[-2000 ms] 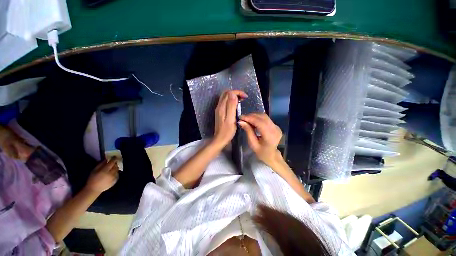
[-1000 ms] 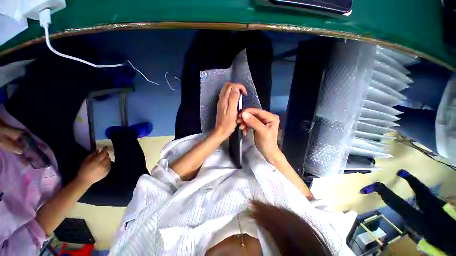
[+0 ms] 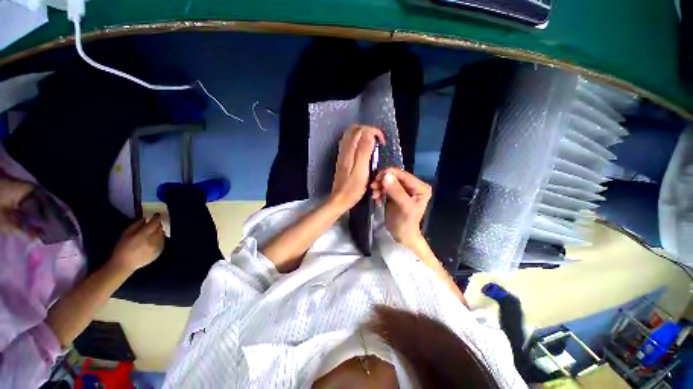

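A dark tablet (image 3: 362,227) stands edge-on over my lap, seen as a narrow dark strip with a pale rim. My left hand (image 3: 355,166) is wrapped around its upper part, fingers over the far end. My right hand (image 3: 403,199) is at the tablet's edge, thumb and forefinger pinched together there. Whether a small part is between these fingertips is too small to tell. A silvery bubble wrap bag (image 3: 324,131) lies on my lap under the hands and tablet.
The green bench (image 3: 304,14) curves across the top, with another tablet (image 3: 511,9) and a white charger cord (image 3: 114,74) hanging over its edge. Upright bubble bags (image 3: 524,171) stand right of my lap. A person in pink (image 3: 34,266) sits at left.
The view has shifted slightly, so the bench tablet sits further right. My hands keep their hold at the tablet's edge, with small finger movements. Legs in the right background have moved left.
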